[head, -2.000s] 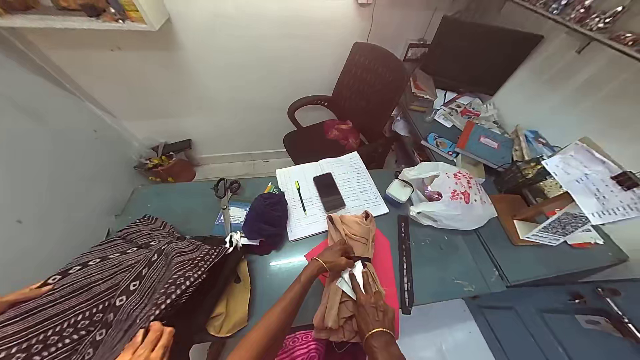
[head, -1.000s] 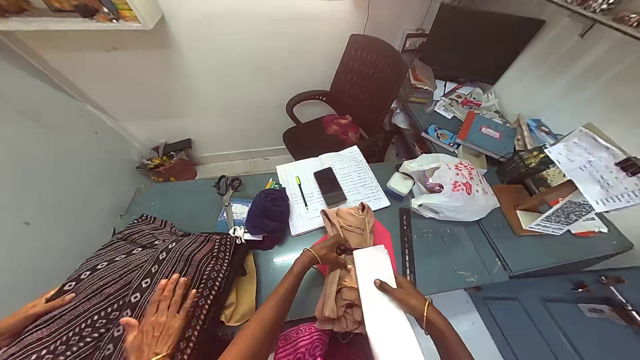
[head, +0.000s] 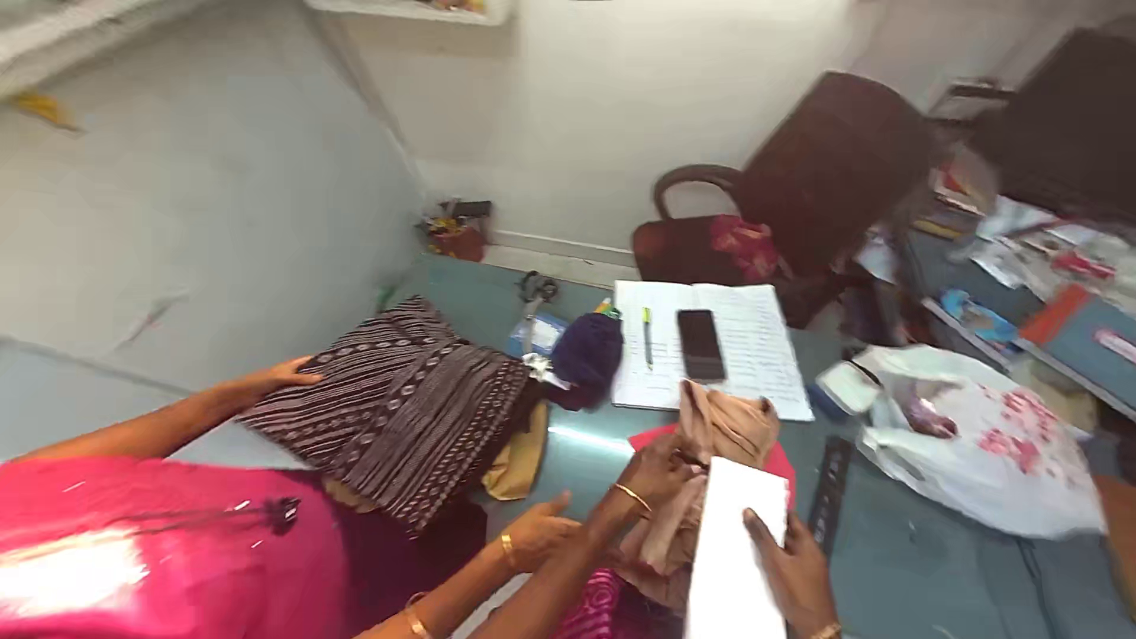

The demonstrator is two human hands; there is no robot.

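Note:
My left hand (head: pixel 661 479) pinches the folded tan cloth (head: pixel 732 422) near its upper end, where a small dark item shows at the fingertips. In my right hand (head: pixel 794 568) is a long white sheet or folded paper (head: pixel 737 550), held over the cloth's right side with the thumb on top. Under the cloth lies something flat and red (head: pixel 781 470). A magenta patterned fabric (head: pixel 590 608) shows below. Just above the cloth, an open notebook (head: pixel 763 355) bears handwriting, a pen (head: pixel 648 337) and a black phone (head: pixel 701 344).
At the left, another person's hands (head: pixel 541 532) are beside a black-and-white patterned fabric (head: pixel 417 408). Scissors (head: pixel 537 288) and a dark blue cloth bundle (head: pixel 587 359) lie behind. A black strip (head: pixel 832 493) and a white plastic bag (head: pixel 985 444) are at the right; a chair (head: pixel 825 169) stands beyond.
My right hand has drawn the white paper off the tan cloth and holds it up. The other person's near hand has left the patterned fabric. The view has swung left.

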